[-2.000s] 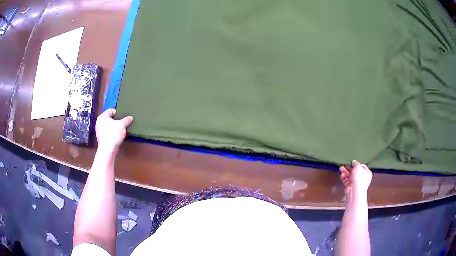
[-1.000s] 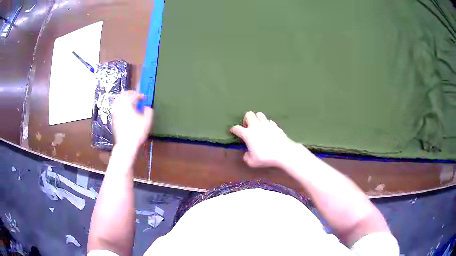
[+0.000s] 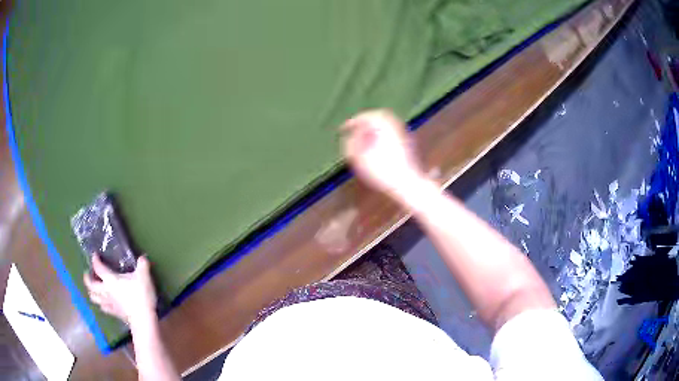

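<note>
The green fabric [image 3: 201,97] covers most of the table, with its long side edge running diagonally along the near table edge. The wrapped weight [image 3: 103,231] lies on the fabric near its left corner. My left hand [image 3: 123,290] grips the near end of the weight. My right hand [image 3: 380,149] is blurred, over the fabric edge right of centre; whether it touches the cloth cannot be told. The fabric is wrinkled beyond my right hand. A blue strip [image 3: 45,237] shows along the cut end at left.
A white paper sheet [image 3: 33,327] with a blue pen [image 3: 31,316] lies on the brown table [image 3: 335,231] at lower left. The grey floor [image 3: 476,216] at right has pale scraps and blue material [image 3: 662,178].
The view has turned to the right. The wrapped weight has moved from the bare table onto the fabric corner, under my left hand. My right hand has moved right along the fabric edge.
</note>
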